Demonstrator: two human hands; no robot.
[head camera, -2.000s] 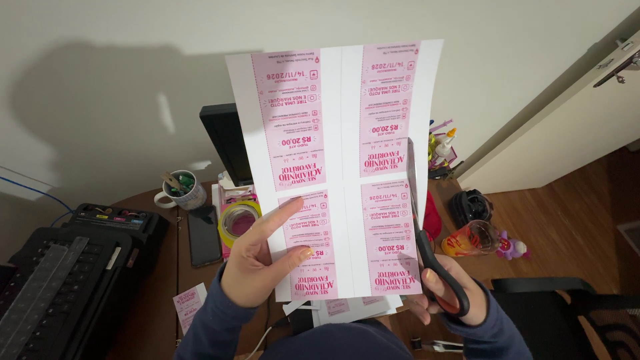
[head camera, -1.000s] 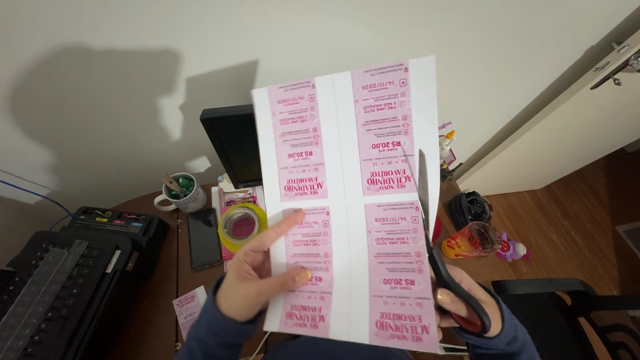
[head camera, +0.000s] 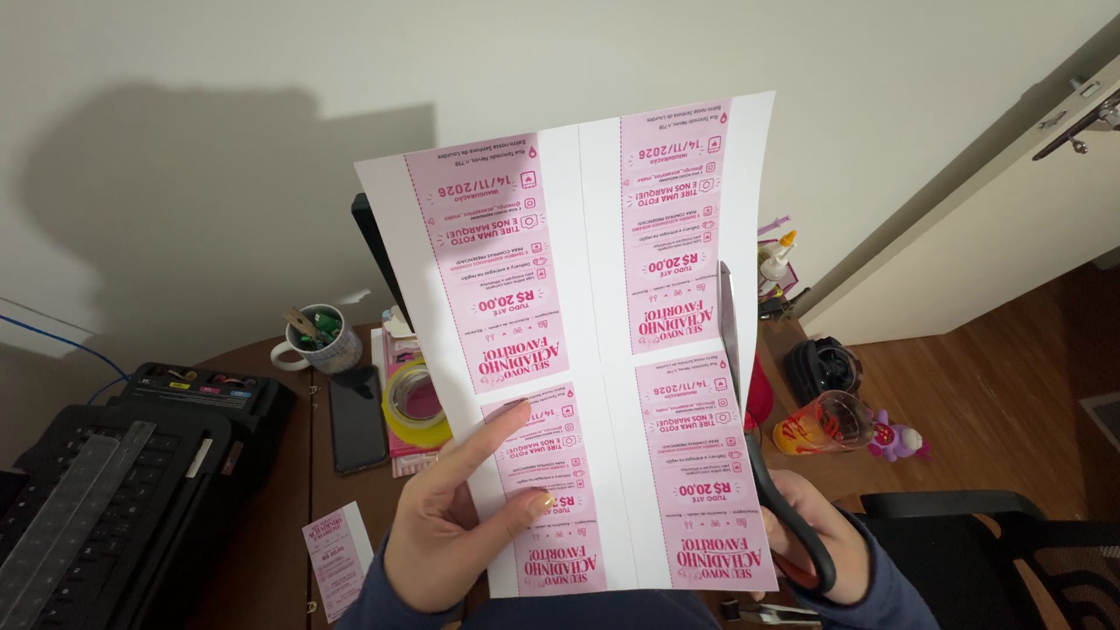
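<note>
A white paper sheet (head camera: 604, 262) printed with several pink flyers is held up, its print upside down. My left hand (head camera: 464, 516) grips its lower left part, thumb and forefinger over the front. My right hand (head camera: 818, 534) holds scissors (head camera: 774, 481) with black handles, orange inside. One blade shows in front of the sheet's right part, pointing up along the edge of the pink print; the other blade is hidden. A separate pink printed slip (head camera: 337, 560) lies on the brown table, lower left of the sheet.
A black printer (head camera: 210, 411) with a keyboard and clear ruler stands left. Near it are a mug (head camera: 328, 350), a phone (head camera: 359, 420) and a yellow tape roll (head camera: 407, 402). Right are a glue bottle (head camera: 774, 262), a plastic cup (head camera: 822, 424), a purple toy (head camera: 897, 437) and a black chair (head camera: 954, 507).
The sheet has tilted, its top leaning further left than a second ago. The scissors stay at its right side in my right hand, and my left hand keeps its hold.
</note>
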